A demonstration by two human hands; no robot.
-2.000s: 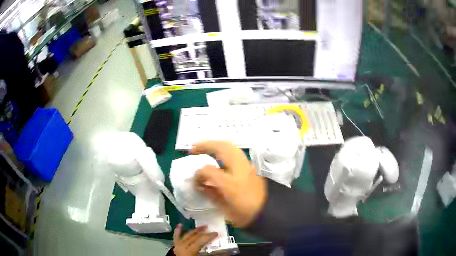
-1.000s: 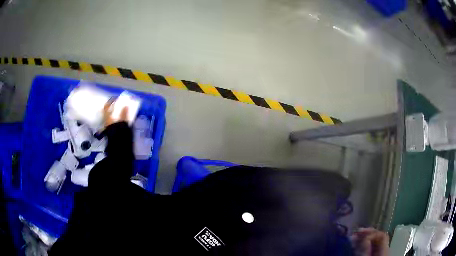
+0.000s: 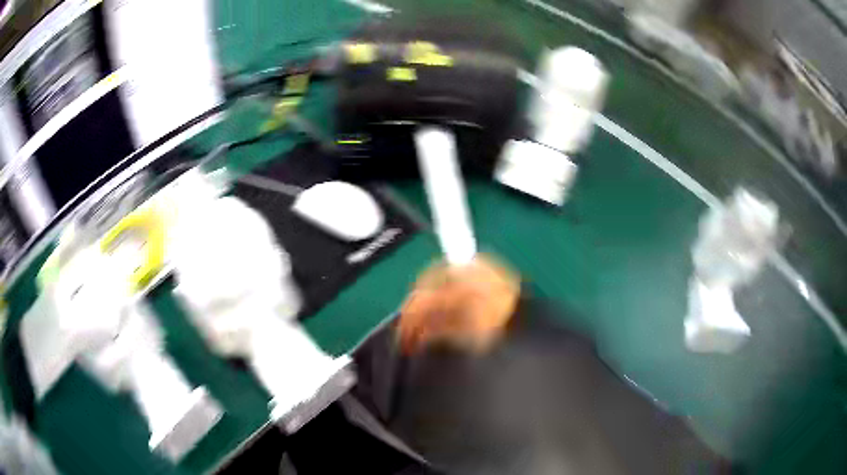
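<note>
My right hand [image 3: 460, 301], blurred, comes in from the lower right in a dark sleeve. Its curled fingers are at the lower end of a long white label strip [image 3: 446, 190] and appear to hold it. The strip hangs from a bulky black box with yellow stickers [image 3: 427, 93], probably a label printer. The fingertips cannot be made out clearly. My left hand is out of the picture.
White security cameras [image 3: 237, 269] lie on the green mat at left, near a yellow tape roll [image 3: 139, 246]. A white mouse [image 3: 341, 211] sits on a black pad [image 3: 320, 269]. More cameras [image 3: 557, 111] stand right of the box and farther right [image 3: 729, 269]. A monitor [image 3: 162, 56] is upper left.
The view has swung from the blue bin of cameras back to the bench, farther right than at first. My left hand has left the picture. My right hand is now at the label strip.
</note>
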